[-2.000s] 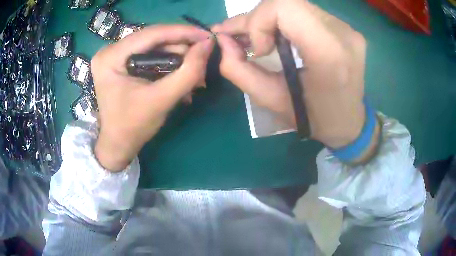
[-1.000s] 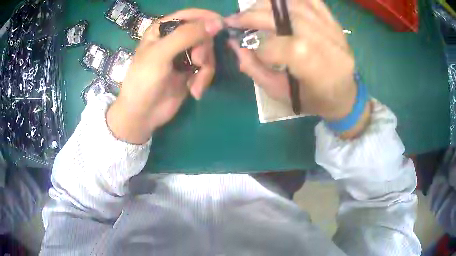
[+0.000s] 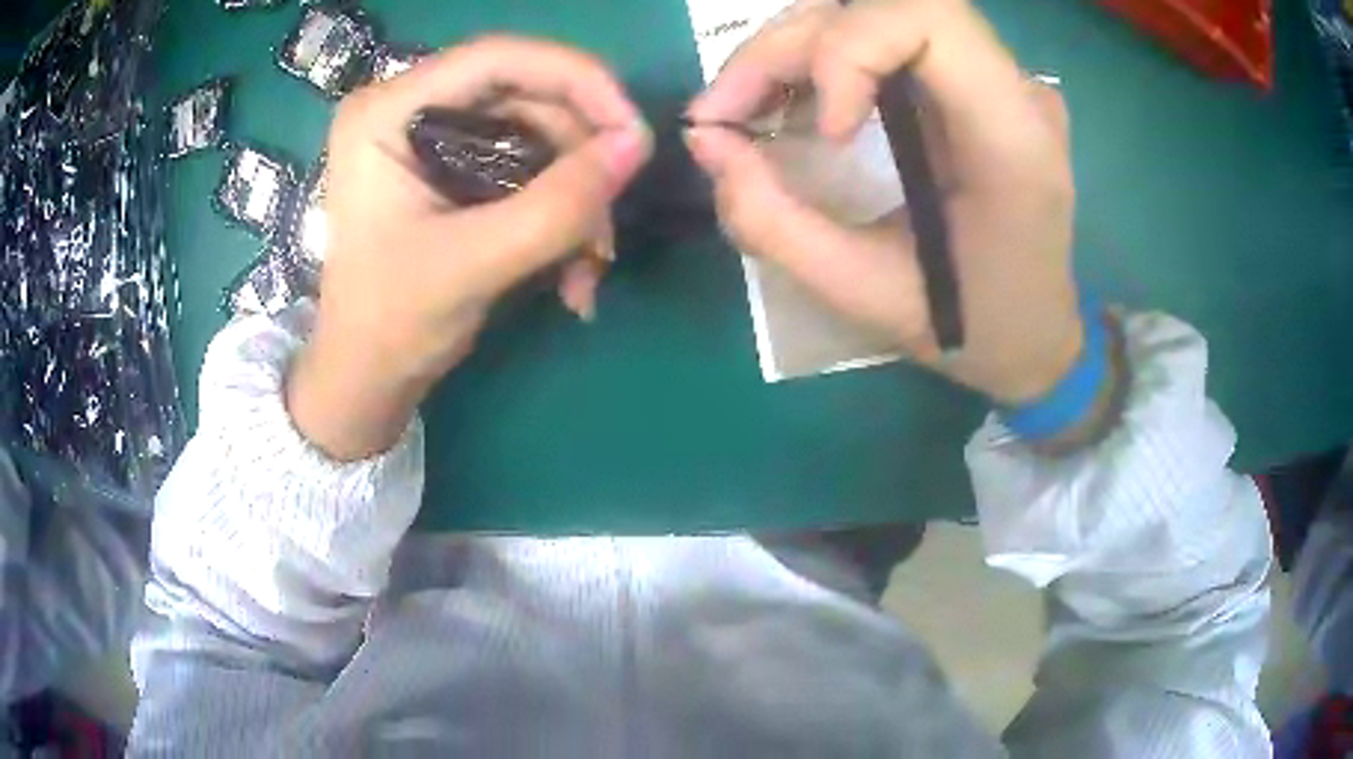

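My left hand (image 3: 475, 223) holds a black device housing (image 3: 478, 154) in its curled palm, with thumb and index tips close together. My right hand (image 3: 920, 193) pinches a small dark piece (image 3: 715, 125) between thumb and index tips, a short gap right of my left fingertips. Dark tweezers (image 3: 927, 223) are parked in my right hand, across the palm. Under my right hand lies a pale adhesive sheet (image 3: 809, 319) with a white edge. Whether my left fingertips pinch anything small cannot be told.
Several waiting assemblies (image 3: 255, 190) lie at the left on the green mat (image 3: 623, 445). A shiny blister tray (image 3: 74, 282) full of dark parts is at the far left. A red bin (image 3: 1209, 33) is at the upper right. A clear plastic item shows at the far right edge.
A dark strip that was between both hands' fingertips two seconds ago no longer spans them; the hands are now apart. The housing stays in my left palm, and the tweezers stay in my right hand.
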